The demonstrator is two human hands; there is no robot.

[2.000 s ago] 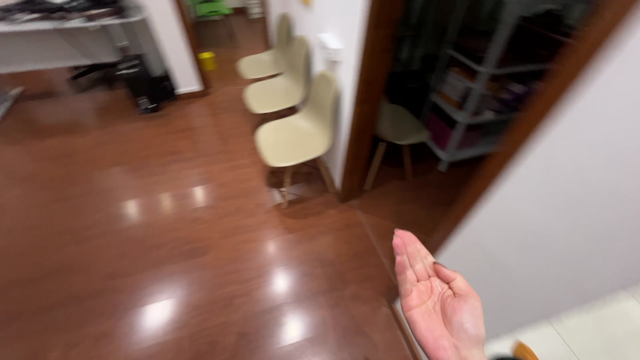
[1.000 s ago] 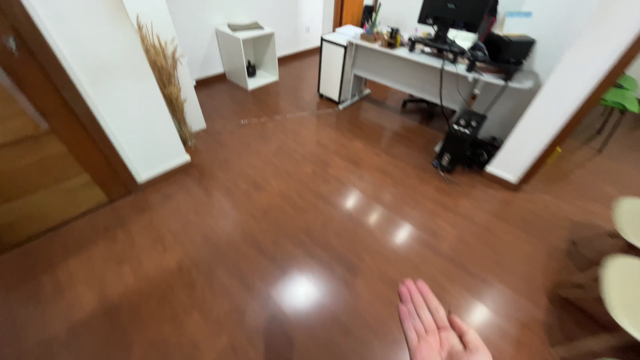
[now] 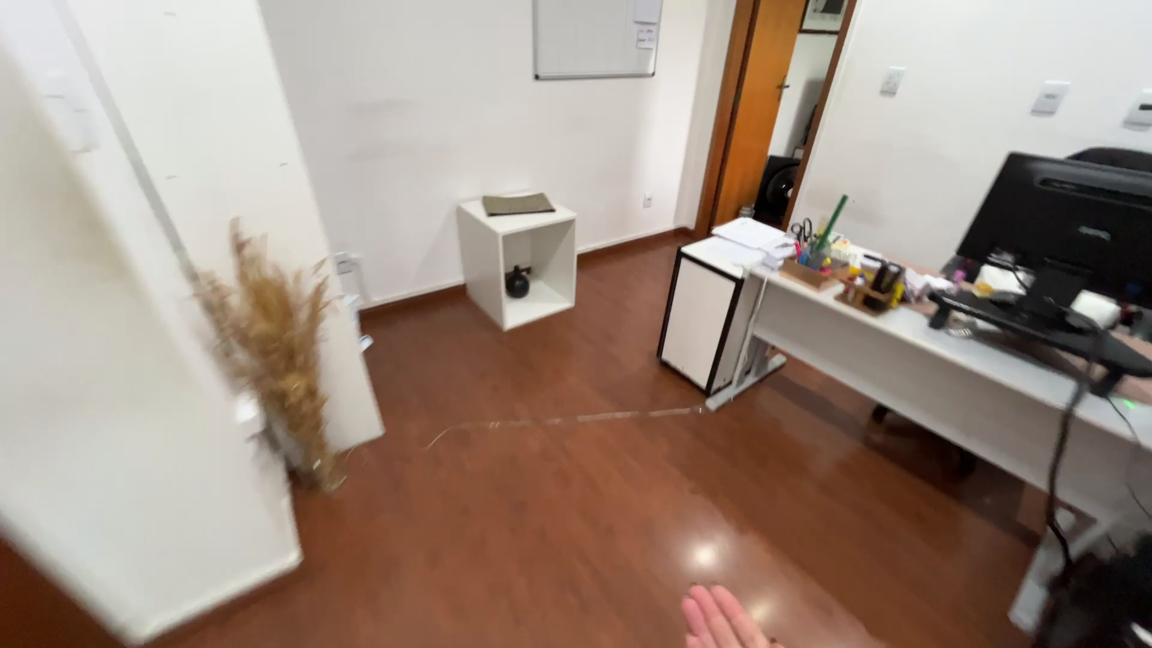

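Observation:
At the bottom edge, right of centre, the fingers of my right hand (image 3: 724, 619) show, stretched out and holding nothing; the rest of the hand is out of frame. They are over the reddish-brown wood floor (image 3: 540, 504), touching no object. My left hand is out of view. Ahead stands a white open cube shelf (image 3: 481, 261) with a dark mat (image 3: 518, 204) on top and a round black object (image 3: 517, 283) inside. To the right is a grey desk (image 3: 900, 369) bearing papers, a pen holder and a black monitor (image 3: 1071, 225).
Dried pampas grass (image 3: 292, 360) stands against a white wall end at left. A white cabinet (image 3: 700, 319) with black edges is at the desk's near end. A strip of clear tape (image 3: 576, 418) lies along the floor. An orange wooden door (image 3: 765, 108) stands ajar behind; cables hang from the desk.
The view has swung left and forward, from the chairs to the cube shelf and desk. My right hand shows less than before, only its fingers at the bottom edge.

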